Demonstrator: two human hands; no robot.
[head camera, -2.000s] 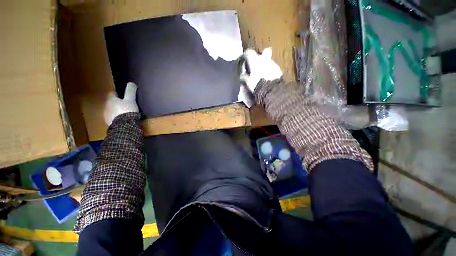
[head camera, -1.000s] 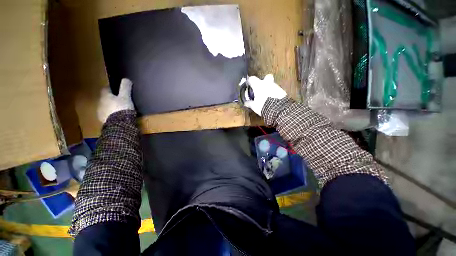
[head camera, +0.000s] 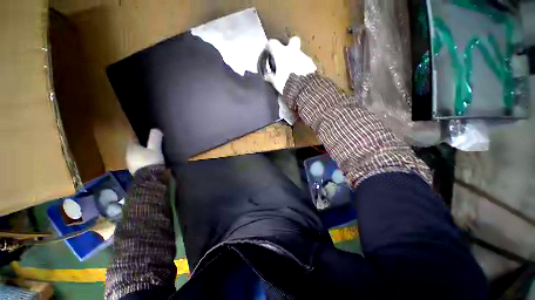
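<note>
A flat matte black panel (head camera: 182, 96) lies tilted on the cardboard-covered bench, with a ragged silver-white patch at its upper right and a small bright spot at its lower right corner. My left hand (head camera: 145, 153), in a white knit glove, grips the panel's lower left edge, thumb on top. My right hand (head camera: 290, 61), gloved too, is at the panel's right edge beside the silver patch. It holds a dark rounded tool (head camera: 267, 63), an air sander perhaps, mostly hidden by the glove.
A large open carton (head camera: 26, 105) stands at left. Blue bins with white rounds sit low at left (head camera: 88, 241) and below the bench edge at right (head camera: 340, 215). Clear plastic wrap (head camera: 384, 70) and a framed panel with green strips (head camera: 480, 64) lie at right.
The panel has turned counter-clockwise, its lower left corner now over the bench's front edge. My left hand has moved down with it. My right hand has moved up and left along the right edge.
</note>
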